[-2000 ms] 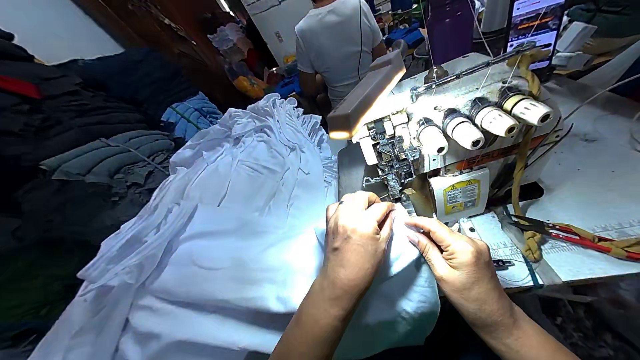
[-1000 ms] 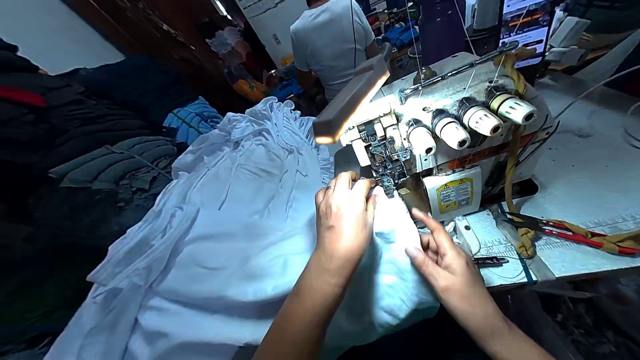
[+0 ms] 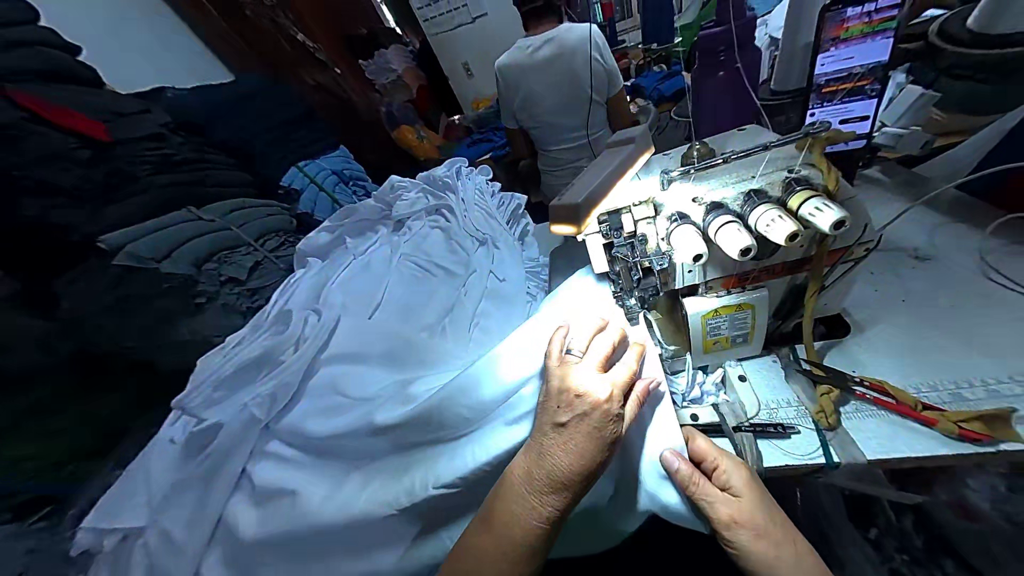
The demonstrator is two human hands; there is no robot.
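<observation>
White fabric (image 3: 480, 400) runs up to the needle and presser area of an overlock sewing machine (image 3: 640, 272), under a lit lamp. My left hand (image 3: 592, 392) lies on the cloth just below the presser area, fingers spread and a ring on one of them. Lower right, my right hand (image 3: 720, 488) pinches the fabric's edge between thumb and fingers. Four tension knobs (image 3: 768, 224) line the machine's front. The needle tips are hidden by glare and machine parts.
Gathered white cloth (image 3: 432, 240) is heaped at the left of the machine. Red-handled scissors (image 3: 904, 404), a black pen (image 3: 760, 430) and cloth scraps lie at the right. A phone (image 3: 852, 72) stands behind. Dark folded garments (image 3: 120, 160) are stacked far left; a person (image 3: 560, 88) sits beyond.
Both hands have moved down from the machine, and my left hand now lies flatter. More of the fabric's straight edge shows between the presser area and my right hand.
</observation>
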